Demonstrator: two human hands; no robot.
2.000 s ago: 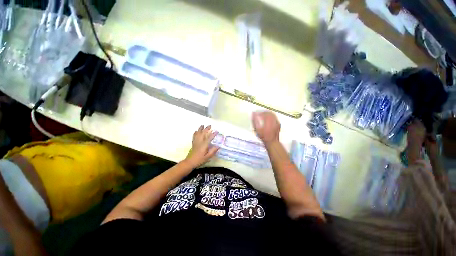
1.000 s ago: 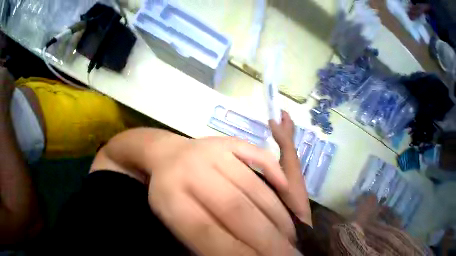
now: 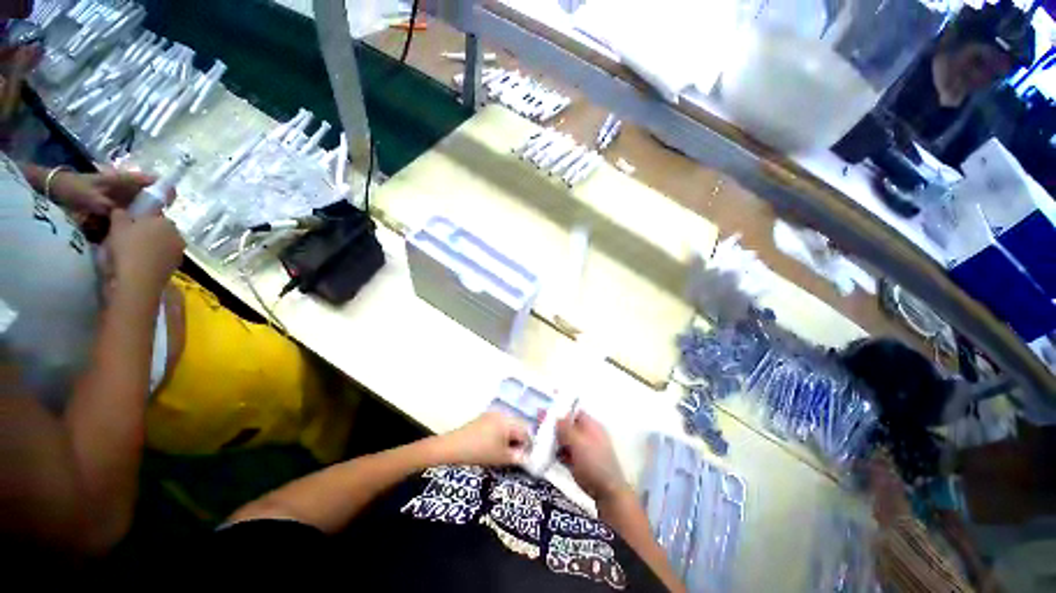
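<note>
A slim white pen-shaped device [image 3: 545, 438], seemingly in a clear sleeve, is held between my two hands, slanting over an inner tray. My left hand [image 3: 500, 439] is closed on its lower left side. My right hand [image 3: 588, 452] grips it from the right. The inner tray [image 3: 518, 396] lies on the table under and behind the hands, partly hidden by them. A tall stack of nested trays [image 3: 469, 284] stands beyond it to the left.
Filled trays [image 3: 693, 510] lie at right. Beyond them are small blue-grey bagged pieces [image 3: 741, 353], long bagged packets [image 3: 805, 400] and a black bundle [image 3: 897, 376]. A black power adapter [image 3: 332, 257] and bagged white sticks [image 3: 261, 174] are at left. A neighbour's hands [image 3: 139, 214] hold something white. A metal rail [image 3: 695, 145] crosses behind.
My left hand has come down from near the camera to the white device. My right hand has brought the device in over the tray. The view now reaches further back and left.
</note>
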